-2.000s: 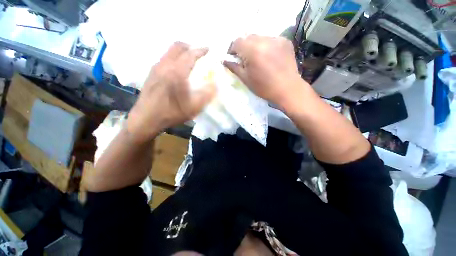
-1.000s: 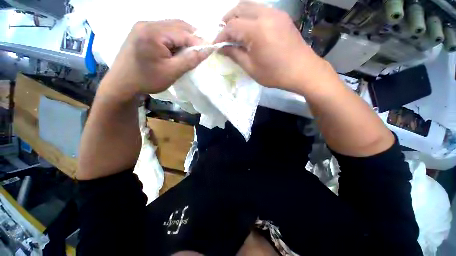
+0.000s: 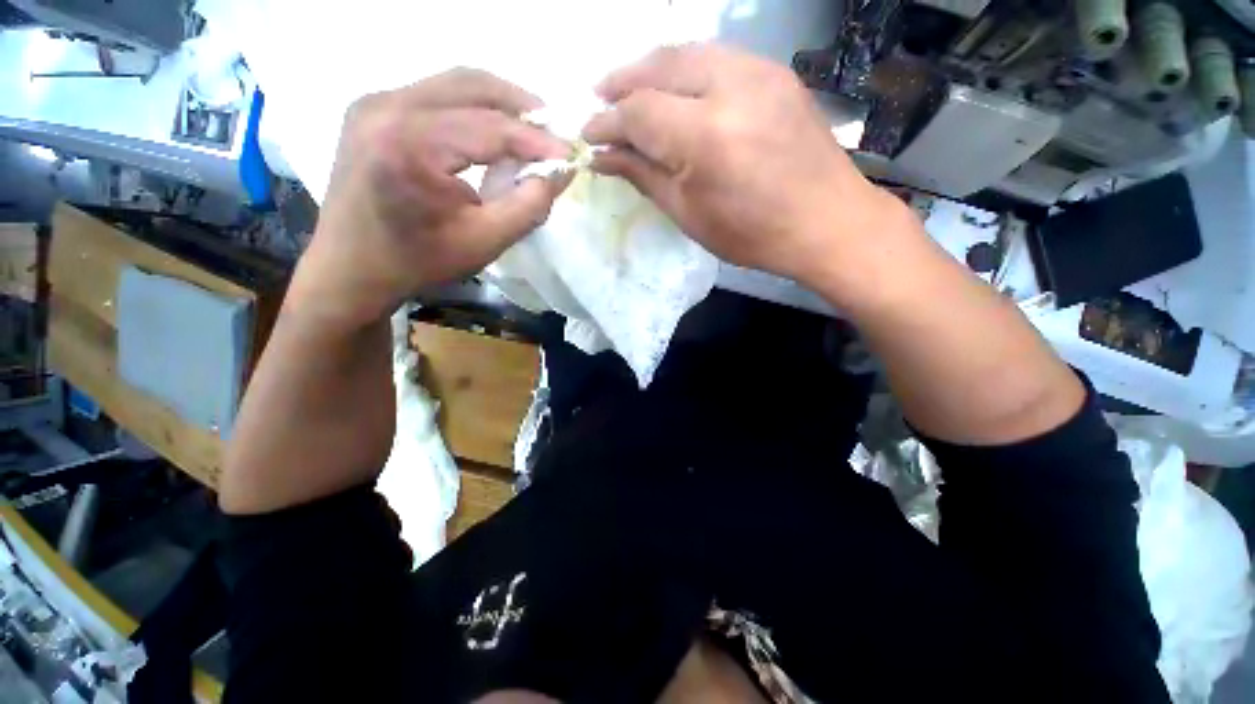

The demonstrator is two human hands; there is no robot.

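A white fabric garment piece [image 3: 640, 275] hangs in folds below both hands, with a pointed corner over the black-clothed lap. My left hand [image 3: 427, 193] pinches its edge between thumb and fingers. My right hand [image 3: 730, 151] pinches the same edge just to the right, with the fingertips of both hands nearly touching. A small yellowish spot shows on the fabric at the fingertips. More white fabric behind the hands is overexposed, so its folds and edges cannot be told.
The overlock machine [image 3: 970, 138] stands right of the hands, with cream-green knobs at the top right. A black smartphone [image 3: 1122, 238] lies on the white table. A wooden bench with a grey pad [image 3: 182, 347] is at left. White heaps lie at lower right and hang at left.
Both hands have come closer together at the fabric edge, and the edge between them is bunched instead of stretched out. The hanging corner has shifted slightly left.
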